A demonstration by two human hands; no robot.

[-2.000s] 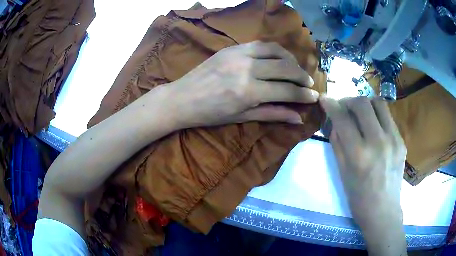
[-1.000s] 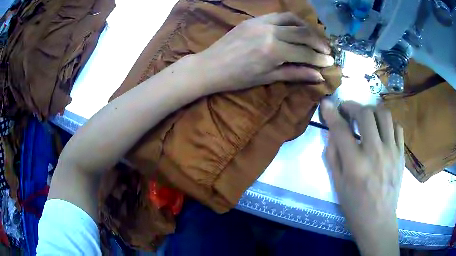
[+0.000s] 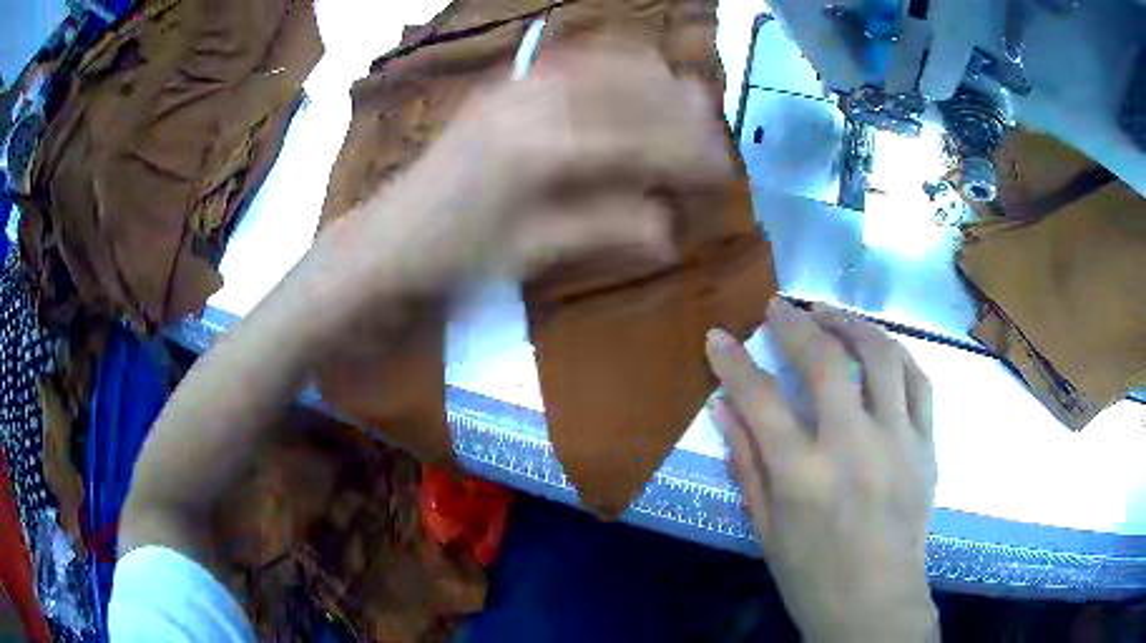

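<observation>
The brown gathered panel (image 3: 647, 364) lies left of the needle area, away from the presser foot, with one pointed corner hanging over the table's front edge. Another brown part of it shows at the left under my forearm. My left hand (image 3: 603, 163) is motion-blurred over the panel's upper part, fingers bent onto the cloth; its grip cannot be made out. My right hand (image 3: 829, 427) rests at the panel's right edge, fingers apart, index fingertip near the cloth, holding nothing. The presser foot area (image 3: 886, 163) has no cloth under it.
A stack of brown cut pieces (image 3: 1081, 289) lies right of the needle. A wrinkled brown bundle (image 3: 163, 151) lies at the left. The sewing machine head (image 3: 1056, 75) is at top right. A measuring strip (image 3: 704, 502) edges the table. Brown cloth and a red patch (image 3: 465, 513) sit below.
The panel has moved left, away from the needle, and its lower part has changed shape. My left hand has moved left with it. My right hand has moved left and down to the panel's edge.
</observation>
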